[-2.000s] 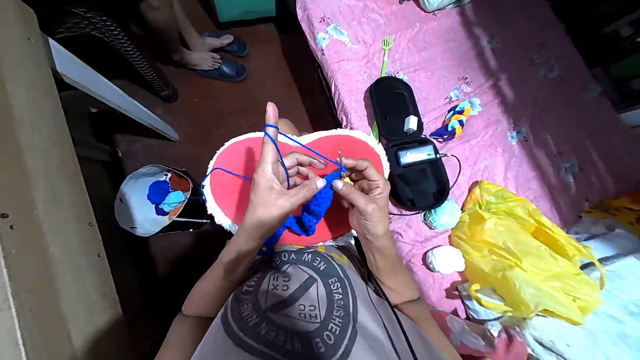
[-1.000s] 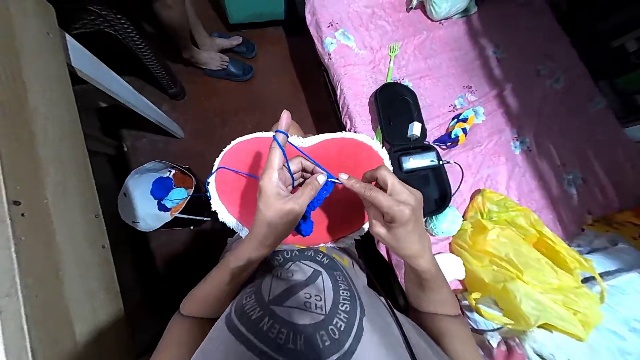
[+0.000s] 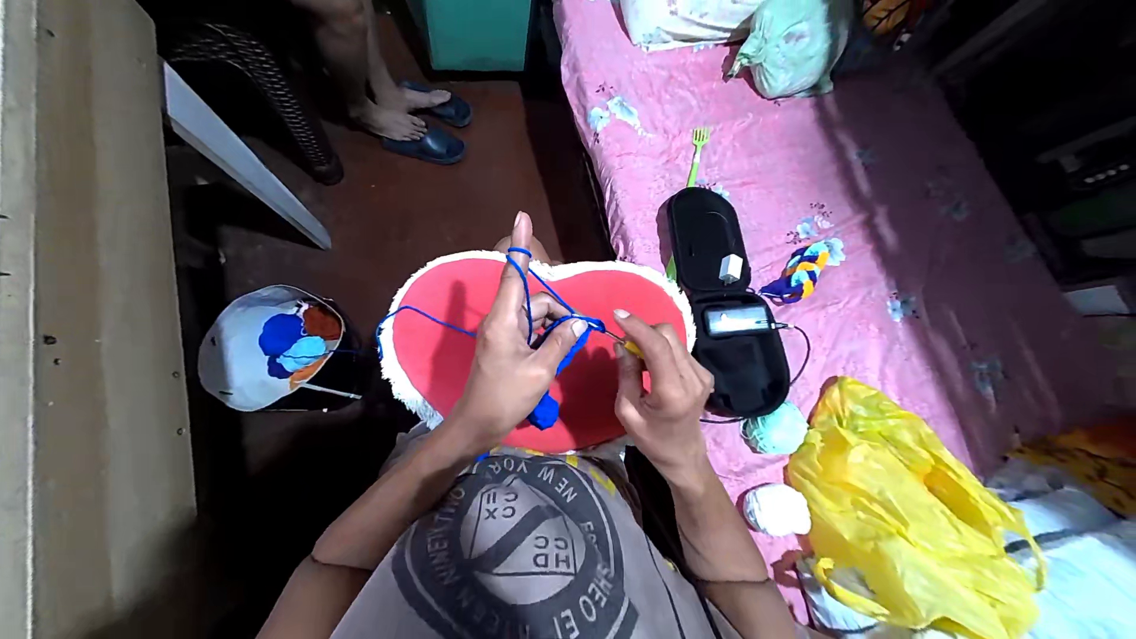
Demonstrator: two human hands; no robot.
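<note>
My left hand [image 3: 515, 355] pinches a blue crocheted piece [image 3: 544, 411] between thumb and fingers, with blue yarn [image 3: 435, 321] looped around its raised index finger. In my right hand [image 3: 661, 382] is a crochet hook with a yellow handle [image 3: 632, 348]; its metal shaft reaches into the blue stitches near the left thumb. Under both hands, a red heart-shaped cushion [image 3: 444, 373] with white fringed edges lies on my lap. The yarn runs left toward a white container [image 3: 226, 355] holding blue, light blue, orange and brown yarn balls [image 3: 284, 335].
On the pink floral bedsheet [image 3: 896, 240] lie an open black case [image 3: 741, 364], a green plastic fork [image 3: 698, 155], braided yarn [image 3: 799, 271], mint [image 3: 777, 429] and white yarn balls [image 3: 777, 509], and a yellow plastic bag [image 3: 905, 515]. Another person's feet [image 3: 404, 120] in slippers are at the upper left.
Two seconds ago my right hand was close beside my left at the blue piece; it is now farther right and lower, with the hook's yellow handle showing.
</note>
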